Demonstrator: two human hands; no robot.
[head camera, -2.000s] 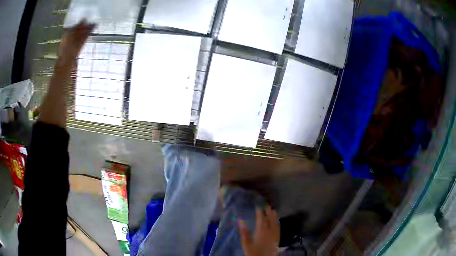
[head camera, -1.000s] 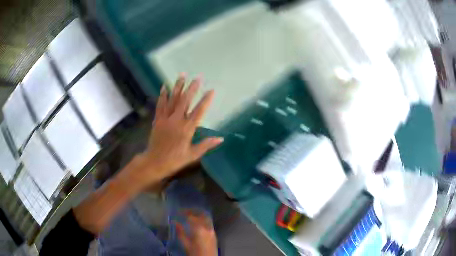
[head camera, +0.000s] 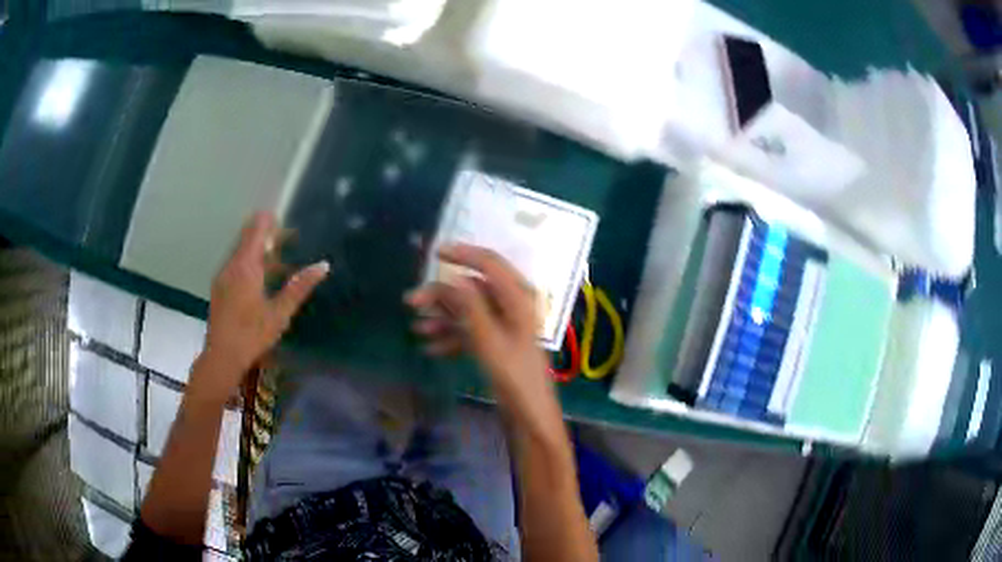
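A neat stack of pale grey-green panel glass (head camera: 225, 165) lies on the dark green bench at the left. A greyish see-through area, perhaps one glass pane, shows between my hands; its outline is blurred. My left hand (head camera: 251, 302) is at the stack's right edge, thumb spread to the right; whether it grips the pane is unclear. My right hand (head camera: 478, 302) is blurred, with bent fingers, over the left part of the whitish support box (head camera: 538, 236); its hold cannot be told. Blue solar cells (head camera: 753, 329) lie on a mint-green sheet stack (head camera: 846, 351) at the right.
Red and yellow scissors loops (head camera: 593, 329) lie beside the box. White film sheets (head camera: 582, 55) cover the far side, with a dark phone (head camera: 747, 79) on them. Small white scraps lie under the see-through area. A rack of white-faced panels (head camera: 104, 384) stands at lower left.
The view has turned from the rack to the bench. My left hand has moved from over the glass stack to its right edge. My right hand has come up from my lap to the box.
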